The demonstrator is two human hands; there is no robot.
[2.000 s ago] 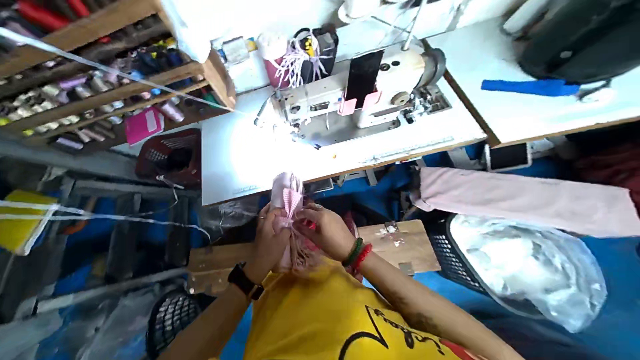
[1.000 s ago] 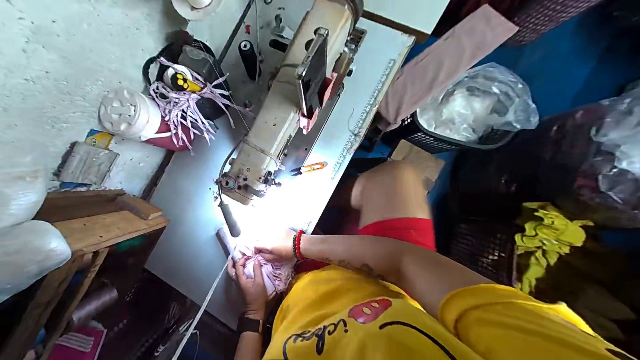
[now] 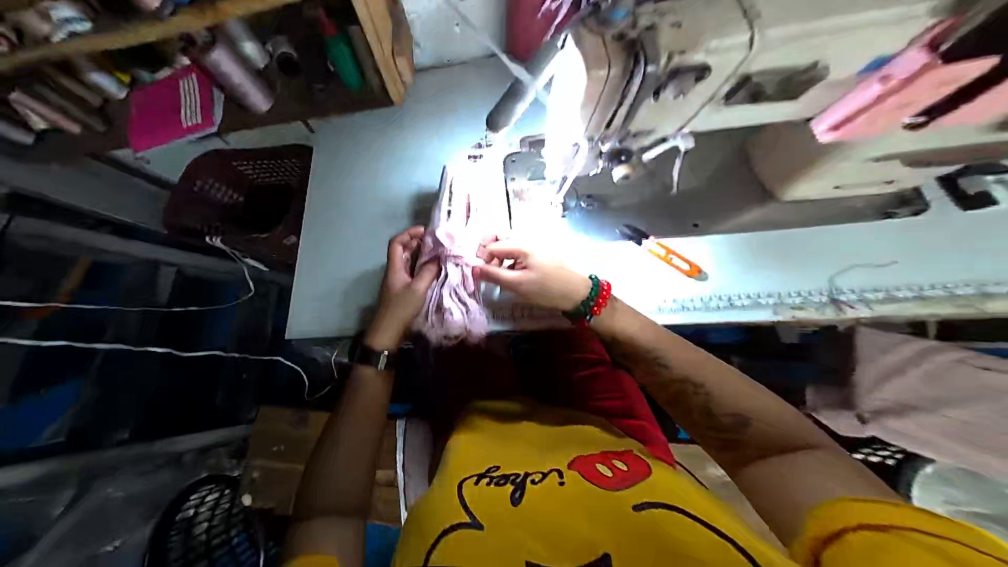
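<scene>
A gathered bundle of pale pink fabric strips (image 3: 453, 303) lies over the front edge of the sewing table, its upper part washed out by the lamp. My left hand (image 3: 408, 279) grips its left side, thumb on top. On the right side, my right hand (image 3: 524, 272) pinches the bundle with thumb and fingertips. Just beyond the hands is the needle area of an industrial sewing machine (image 3: 685, 71), in strong glare. Orange-handled thread snips (image 3: 673, 258) rest on the table to the right of my right hand.
A wooden rack (image 3: 382, 47) of thread spools stands at the upper left, with a pink packet (image 3: 175, 108). A dark red plastic basket (image 3: 244, 197) sits left of the table (image 3: 346, 181). Pink cloth (image 3: 929, 386) hangs at the right, near a black mesh basket (image 3: 878, 453). White cords cross the left side.
The bundle was held over my lap two seconds ago; now both hands hold it at the table's front edge near the needle area. The view has swung strongly and come closer.
</scene>
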